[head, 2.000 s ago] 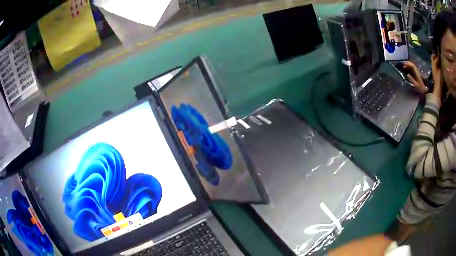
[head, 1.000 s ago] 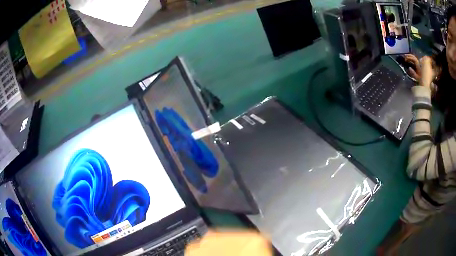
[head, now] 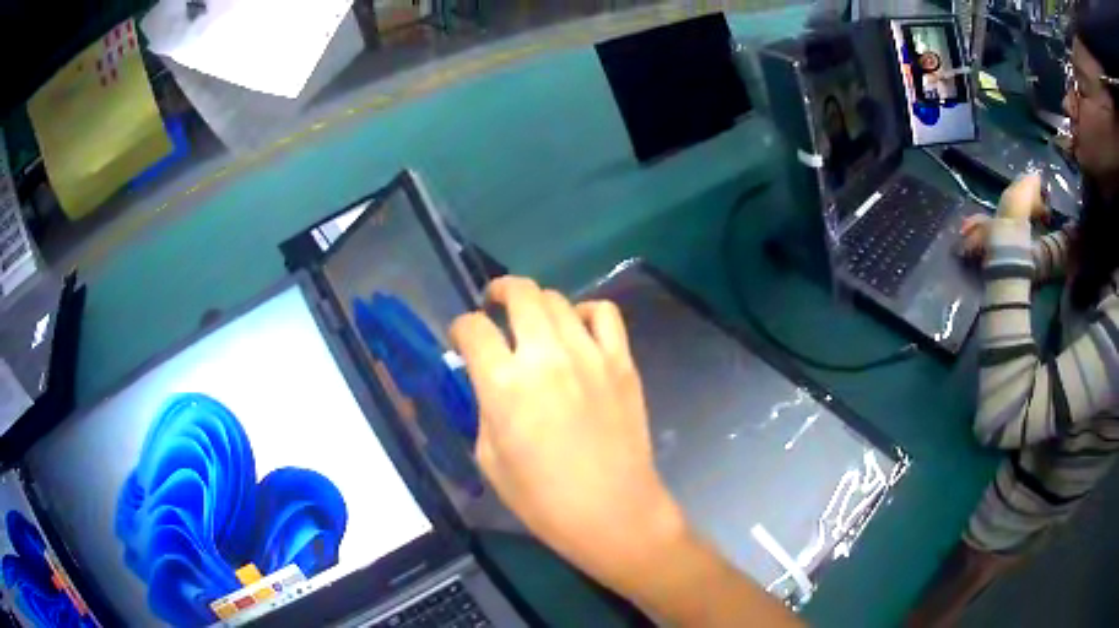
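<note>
The main screen [head: 233,454] of a laptop is lit with a blue swirl on a pale background. Its right side screen [head: 399,331] stands angled at its hinge and also shows the swirl. The left side screen [head: 37,552] is cut off by the frame edge. Part of the keyboard [head: 430,613] shows at the bottom. My right hand [head: 558,411] is bare and closed around the outer edge of the right side screen, over its white tape tab, of which a bit shows. It hides that screen's lower right part. My left hand is not in view.
A closed laptop in film [head: 736,429] lies right of the side screen, partly behind my hand. A black cable [head: 749,325] curves beyond it. A person [head: 1043,319] sits at another open laptop [head: 914,239]. A black panel [head: 675,86] lies at the back.
My right hand has come up from the bottom edge to the right side screen and closed on its edge. The view has shifted slightly. The other person's hands have moved lower.
</note>
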